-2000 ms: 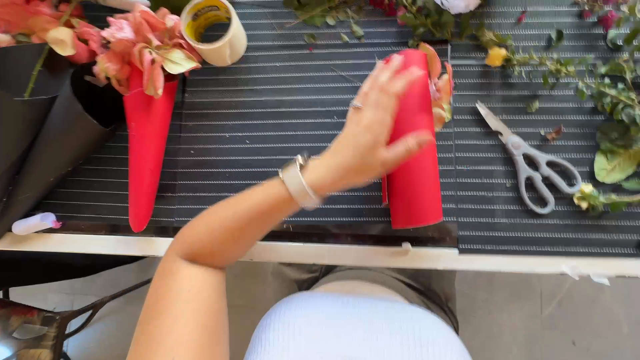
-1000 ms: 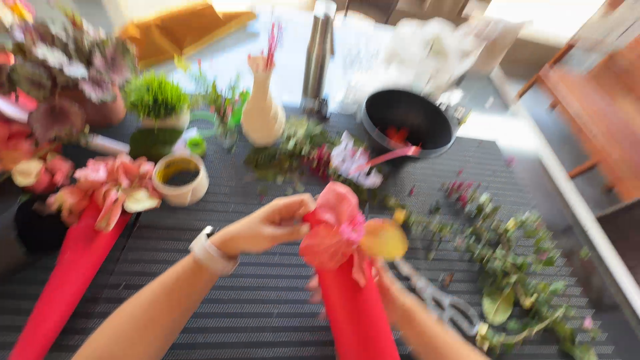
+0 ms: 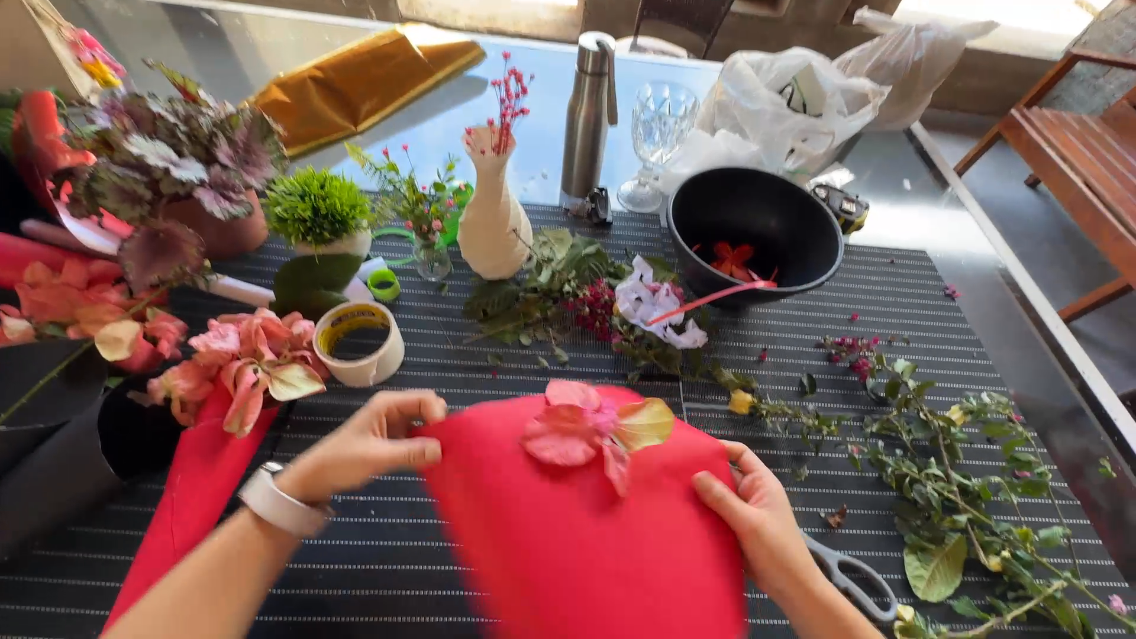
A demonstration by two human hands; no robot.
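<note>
A sheet of red wrapping paper point(image 3: 577, 541) is spread between my hands. My left hand point(image 3: 377, 444) pinches its upper left corner between thumb and fingers. At the right edge my right hand point(image 3: 754, 510) grips the paper, thumb on top. A pink flower point(image 3: 572, 426) with a yellowish petal lies against the paper's upper part. Left of my left hand, a red paper cone point(image 3: 204, 470) holds a bunch of pink flowers point(image 3: 253, 359). The grey handle of the scissors point(image 3: 856, 577) shows beside my right forearm; the blades are hidden.
A tape roll point(image 3: 359, 343) stands beyond my left hand. Farther back are a cream vase point(image 3: 494, 209), a steel bottle point(image 3: 587, 115), a glass goblet point(image 3: 658, 133) and a black bowl point(image 3: 754, 231). Leafy cuttings point(image 3: 958, 479) cover the right side; potted plants point(image 3: 213, 222) stand at left.
The red paper was rolled around the flower stem and now is opened out wide between both hands. Two seconds ago only one hand showed, on the roll. The view has tilted up.
</note>
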